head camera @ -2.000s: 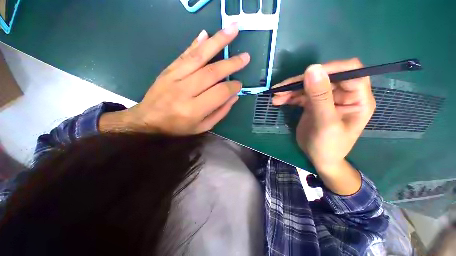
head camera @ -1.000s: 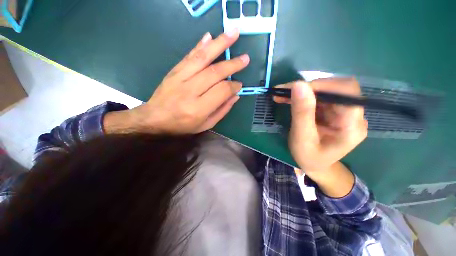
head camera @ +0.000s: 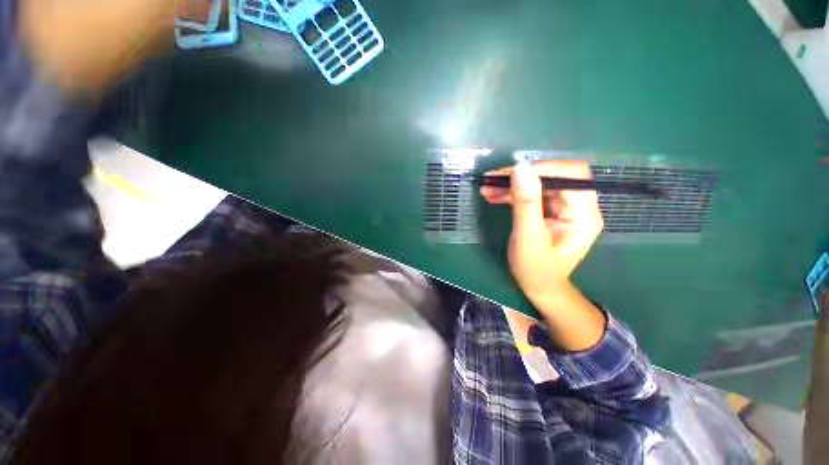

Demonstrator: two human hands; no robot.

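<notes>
My right hand (head camera: 550, 222) holds the slim black tweezers (head camera: 600, 185) like a pen, with the tips at the left part of the striped backing sheet (head camera: 654, 204). Rows of thin dark strips show on the sheet on both sides of the hand. My left hand (head camera: 100, 36) is large and blurred at the top left, its fingers near a light-blue frame (head camera: 207, 38). Whether it grips that frame I cannot tell. A light-blue housing with key holes (head camera: 338, 41) lies at the top left of centre.
Another housing (head camera: 264, 13) lies partly under the keyed one. A spare grey sheet (head camera: 759, 350) lies at the lower right of the green bench top (head camera: 364, 173). A light-blue piece (head camera: 819, 280) shows at the right edge. A white curved edge (head camera: 800, 45) is at the upper right.
My left hand has left the frame it held down and moved to the upper left. That frame is gone from the centre. My right hand and tweezers have moved from the frame's edge onto the sheet.
</notes>
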